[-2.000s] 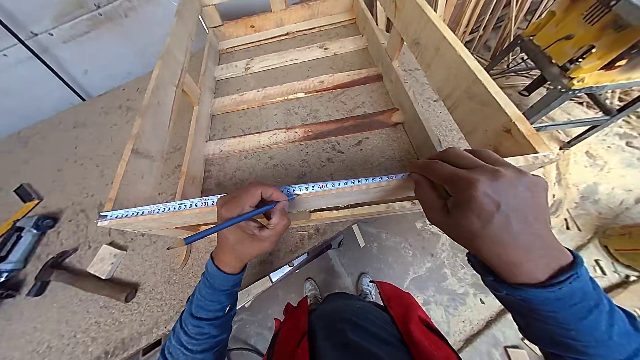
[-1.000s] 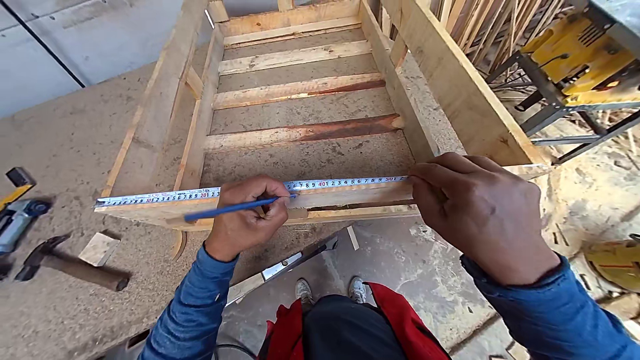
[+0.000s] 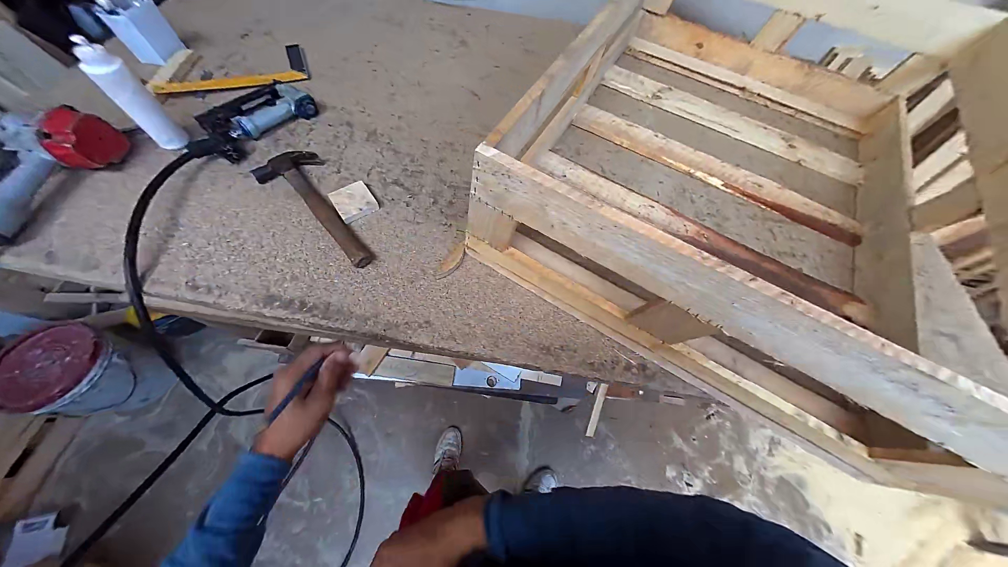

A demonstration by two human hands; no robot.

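Note:
My left hand (image 3: 305, 398) is in front of the workbench edge and holds a blue pencil (image 3: 295, 390) between its fingers. Low in the view, close to my body, is my right hand (image 3: 429, 535); its fingers are cut off by the bottom edge, so what it holds cannot be told. The slatted wooden frame (image 3: 669, 256) rests on the particle-board bench (image 3: 409, 291) at the right. A claw hammer (image 3: 323, 209) lies beside a small wood block (image 3: 353, 201). Behind the hammer are a pneumatic nailer (image 3: 264, 114) and a try square (image 3: 228, 82).
A black air hose (image 3: 134, 260) runs from the nailer over the bench edge to the floor. A white bottle (image 3: 130, 94) and a red-capped tool (image 3: 83, 138) are at the left. Below stands a bucket with a red lid (image 3: 51, 366). Wood offcuts (image 3: 417, 370) lie under the bench edge.
Both hands have left the frame's front board, and the tape measure stretched along it is no longer seen there. My right hand is now near my body. The view has swung left.

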